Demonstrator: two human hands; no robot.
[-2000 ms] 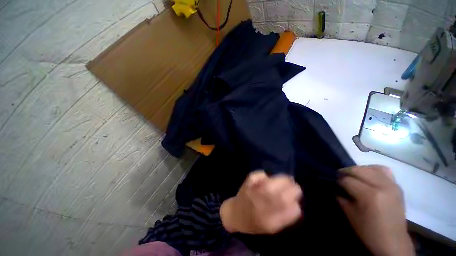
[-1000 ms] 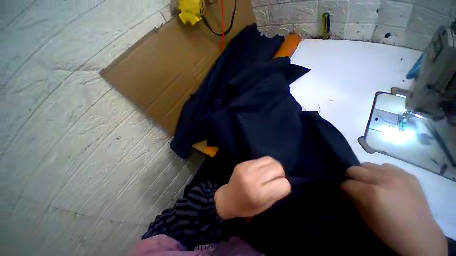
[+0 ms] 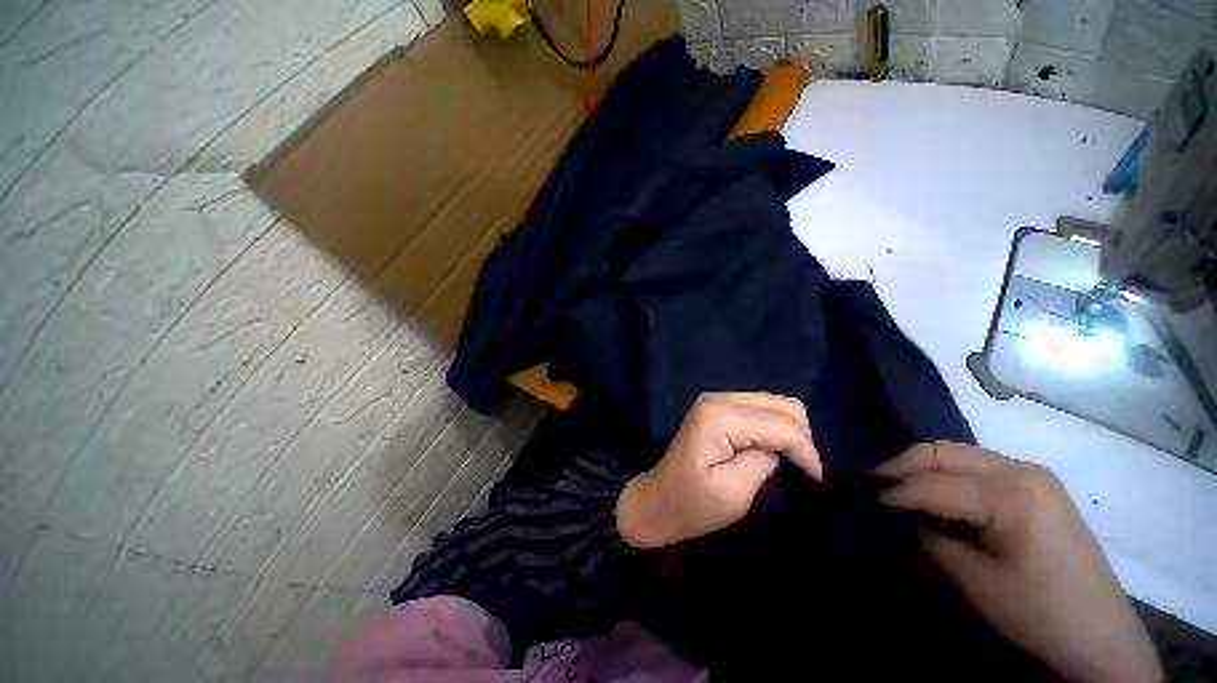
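Note:
A dark navy garment piece [image 3: 727, 314] lies bunched over the left edge of the white table and hangs toward my lap. My left hand [image 3: 721, 467] pinches the dark cloth between thumb and fingers. My right hand [image 3: 1001, 527] pinches the same cloth a short way to the right. The cloth between the hands is very dark and its edges are hard to make out. A pile of dark garment pieces [image 3: 574, 214] lies at the left, over an orange padded roll [image 3: 774, 100].
The sewing machine head [image 3: 1174, 200] stands at the right, with its lamp lit over the shiny needle plate [image 3: 1054, 300]. A brown cardboard sheet [image 3: 387, 200] leans at the left by the wall. A yellow plug [image 3: 497, 15] and a green-yellow tool [image 3: 877, 40] are at the back.
My left hand has moved up and right, closer to my right hand, and its thumb and fingers now pinch the cloth edge. The cloth between the hands is more gathered.

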